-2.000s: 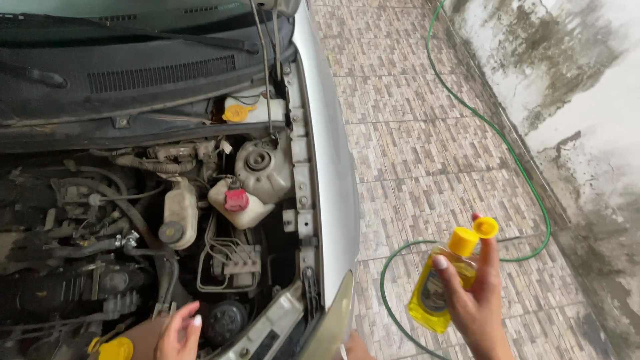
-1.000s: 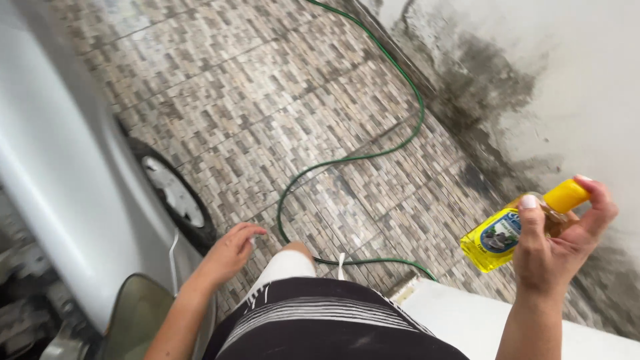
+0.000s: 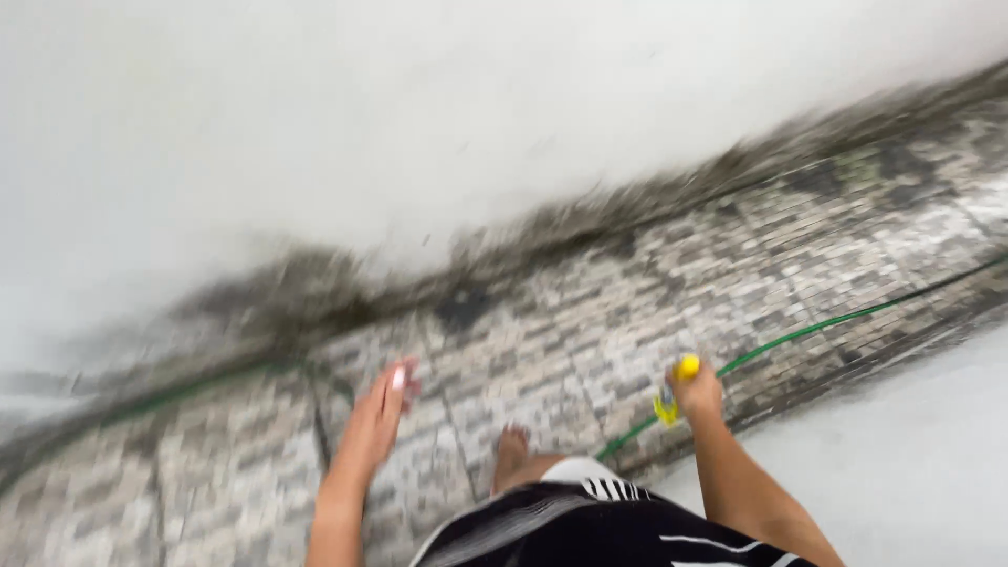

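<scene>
My right hand [image 3: 699,394] is closed around a small clear bottle of yellow liquid [image 3: 666,406] with a yellow cap [image 3: 687,366], right of the middle in the head view. The hand hides much of the bottle, and blur hides its label. To the left, my left hand [image 3: 382,413] hangs over the tiled floor, holding nothing, its fingers partly apart and blurred. Behind the bottle a green hose [image 3: 795,335] runs along the floor.
A white wall [image 3: 378,134] with dark stains along its foot crosses the view. Another pale wall [image 3: 890,441] stands at the lower right. Patterned floor tiles [image 3: 543,354] lie between them. My bare foot [image 3: 512,445] is on the tiles, and more hose [image 3: 197,386] shows at left.
The view has swung away from the car's engine bay to the wall and floor. My right hand still carries the bottle, now lower beside my body.
</scene>
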